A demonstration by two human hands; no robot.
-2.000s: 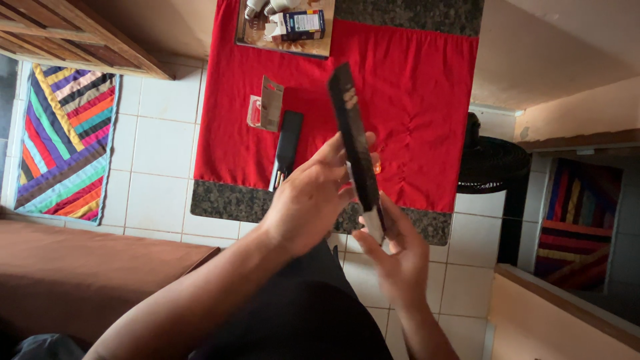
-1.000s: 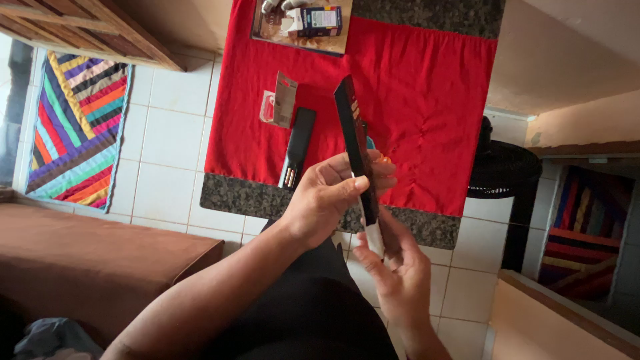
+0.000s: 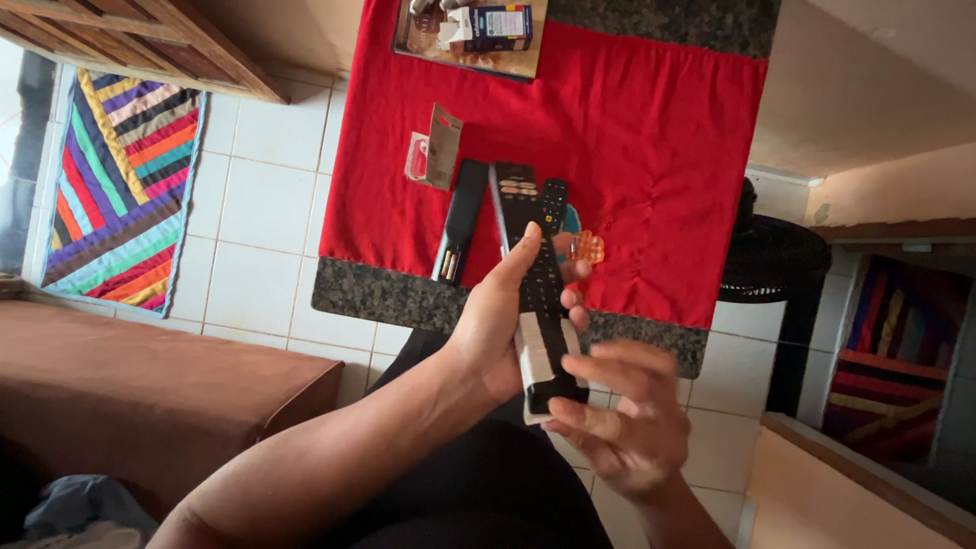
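Note:
My left hand (image 3: 503, 320) holds a long black remote control (image 3: 541, 282), face up, with white tape or wrapping around its near end. The fingers of my right hand (image 3: 633, 415), slightly blurred, are apart and at that wrapped end; whether they touch it I cannot tell. Beyond, on the red cloth (image 3: 686, 137), lies a second black remote (image 3: 461, 213) with its battery compartment uncovered and batteries (image 3: 450, 264) inside. Another black remote with buttons (image 3: 554, 202) lies just behind the held one. Opened cardboard packaging (image 3: 442, 149) sits left of them.
A small orange patterned object (image 3: 589, 247) lies right of the held remote. At the table's back are a magazine (image 3: 415, 38) and a small blue box (image 3: 499, 29). The granite tabletop edge (image 3: 366, 293) is before me. A brown couch (image 3: 152, 374) stands left, a black fan (image 3: 770, 255) right.
The held remote has turned from edge-on to show its buttons. My right hand's fingers have come away from their earlier hold around its near end and now spread beside it.

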